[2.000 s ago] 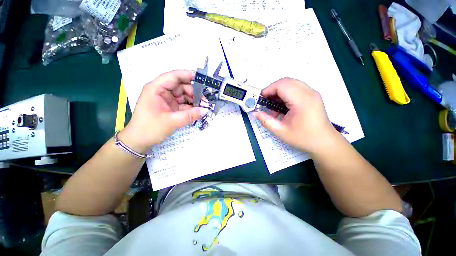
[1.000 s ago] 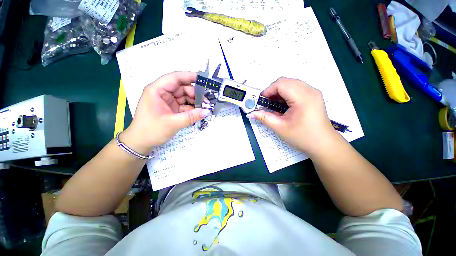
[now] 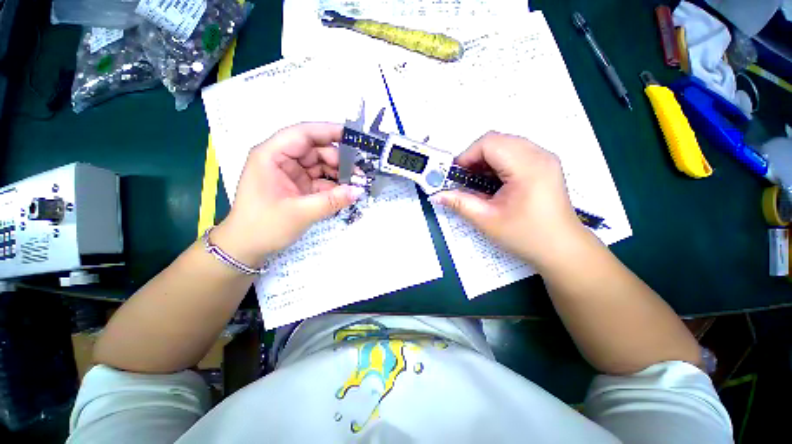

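Observation:
A digital caliper is held tilted above white printed sheets, its jaws to the left. My right hand grips its dark scale at the right end. My left hand is at the jaws, with thumb and fingers around a small metal part at the lower jaws. The fingertips partly hide this part. More small dark-silver parts lie on the paper just below the jaws. The digits on the display are too blurred to read surely.
A white tester stands at left, bags of parts at back left. A yellow-handled tool lies on the upper papers. A pen, yellow knife, blue-handled tool, white cloth and tape roll are at right.
The caliper has shifted very slightly right since the first frame, and its display reading looks different. Both hands keep nearly the same places and holds.

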